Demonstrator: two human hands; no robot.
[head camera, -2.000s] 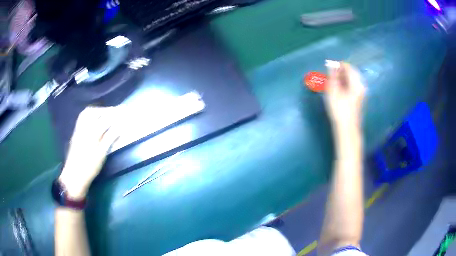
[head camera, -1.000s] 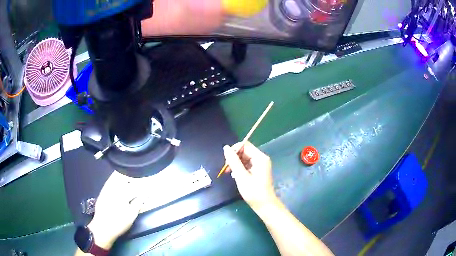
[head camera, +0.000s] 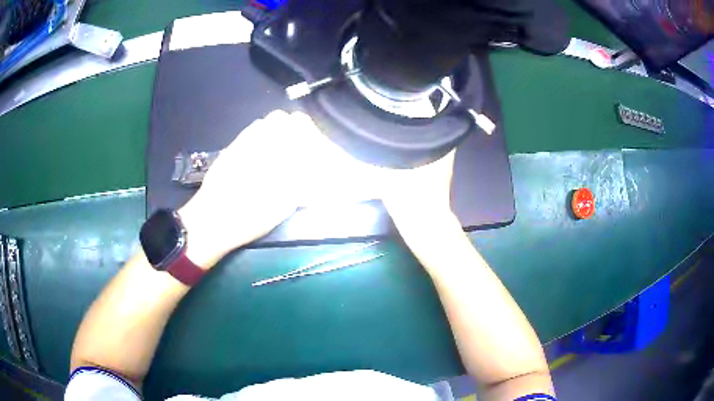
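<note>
My left hand, with a watch on the wrist, reaches from the left under the microscope. My right hand reaches in from the right, and the two hands are close together. White glare washes out the fingers of both hands, and the microscope head covers part of my right hand. The strip and the thin stick cannot be made out, so what either hand holds cannot be told. A short metal piece lies left of my left hand on the black board.
Tweezers lie in front of the board. A red pot and a grey strip are at the right. Dark strips lie at the left edge. A blue stool stands below right; a monitor is upper right.
My right hand has gone from beside the red pot, with the tan stick showing, to under the microscope. The view has swung, so bench things sit elsewhere in the picture.
</note>
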